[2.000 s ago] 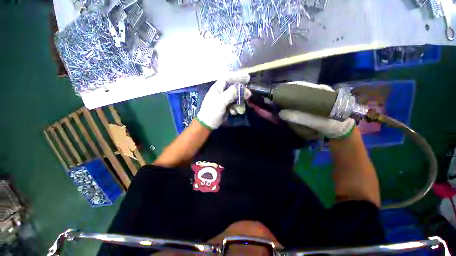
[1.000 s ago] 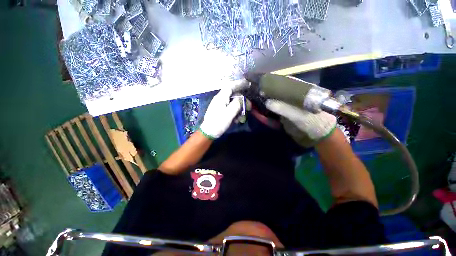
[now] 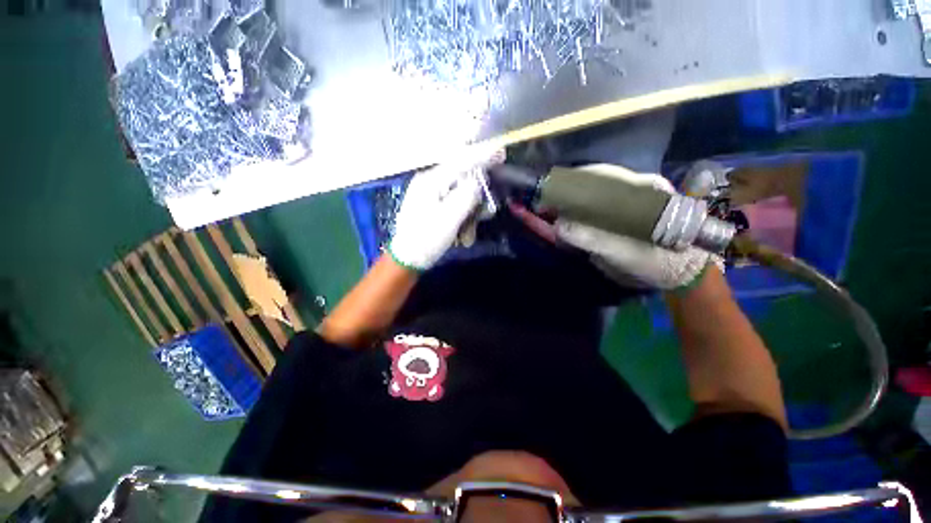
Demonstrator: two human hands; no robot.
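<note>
My right hand (image 3: 638,240), in a white glove with a green cuff edge, grips the olive-green air screwdriver (image 3: 604,202) from below and behind. Its dark nose points left, towards my left hand. My left hand (image 3: 437,215), gloved the same, holds a small silver metal part (image 3: 487,192) at the driver's tip, just off the table edge. The part is small and partly hidden by the fingers, so whether the tip touches it is unclear. The air hose (image 3: 842,301) curves from the driver's rear down to the right.
The pale table (image 3: 337,112) bears a heap of thin silver screws (image 3: 459,41), a second heap (image 3: 174,123) at its left corner, and boxy metal pieces (image 3: 276,72). Blue bins (image 3: 832,215) stand below right. A slatted pallet (image 3: 194,291) with a blue bin (image 3: 227,368) lies at left.
The driver, raised near the table edge a second ago, is back lower and level, with its rear further right. My left hand has shifted slightly left, still holding the small part.
</note>
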